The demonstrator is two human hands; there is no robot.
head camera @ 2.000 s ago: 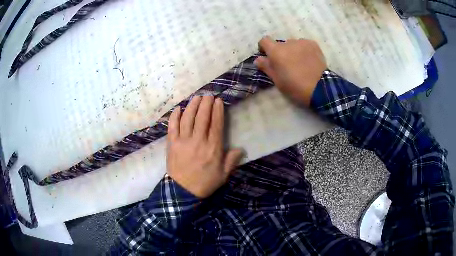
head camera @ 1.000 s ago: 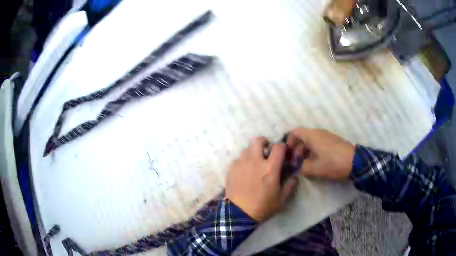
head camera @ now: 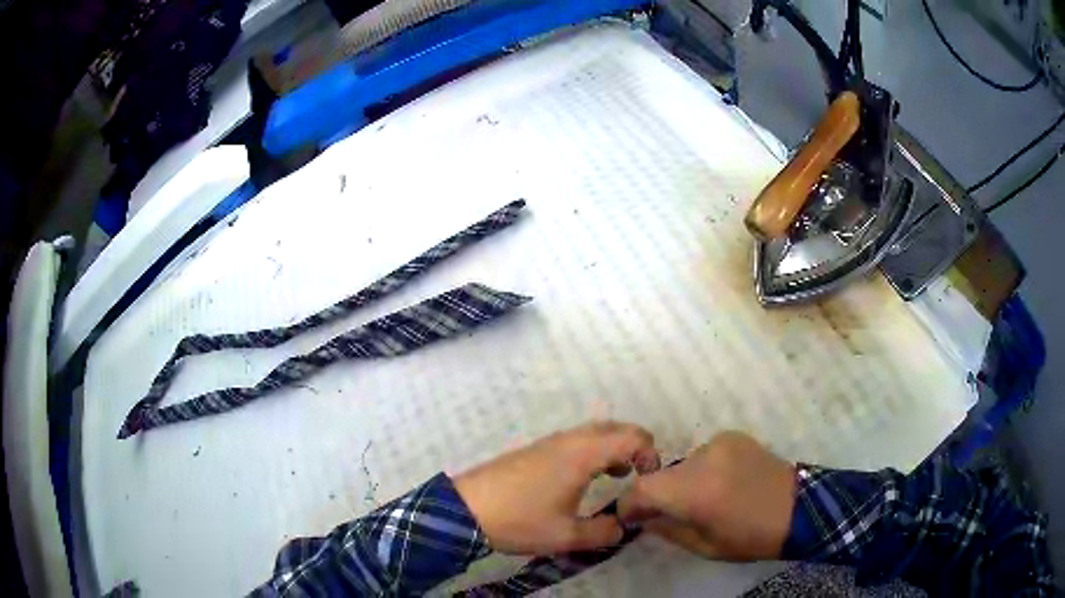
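A dark plaid necktie (head camera: 540, 575) runs from under my hands toward the bottom edge of the picture, where it is cut off. My left hand (head camera: 549, 485) and my right hand (head camera: 718, 496) meet at the tie's end near the table's front edge. Both hold the tie with fingers pinched close together; the fingers hide most of that end. A second plaid tie (head camera: 409, 324) lies folded in a long V on the white cover, its bend at the left and both ends pointing right.
A steam iron (head camera: 835, 222) with an orange-brown wooden handle stands at the right, partly over a metal plate (head camera: 934, 240). Black cords hang behind it. The white table cover (head camera: 631, 152) has brown scorch stains. A narrow padded board (head camera: 152, 251) and blue edging (head camera: 444, 76) lie beyond the table.
The view has tilted up, showing the whole iron and the table's far edge. My hands, spread along the tie two seconds ago, came together at its end and remain there, lower in view.
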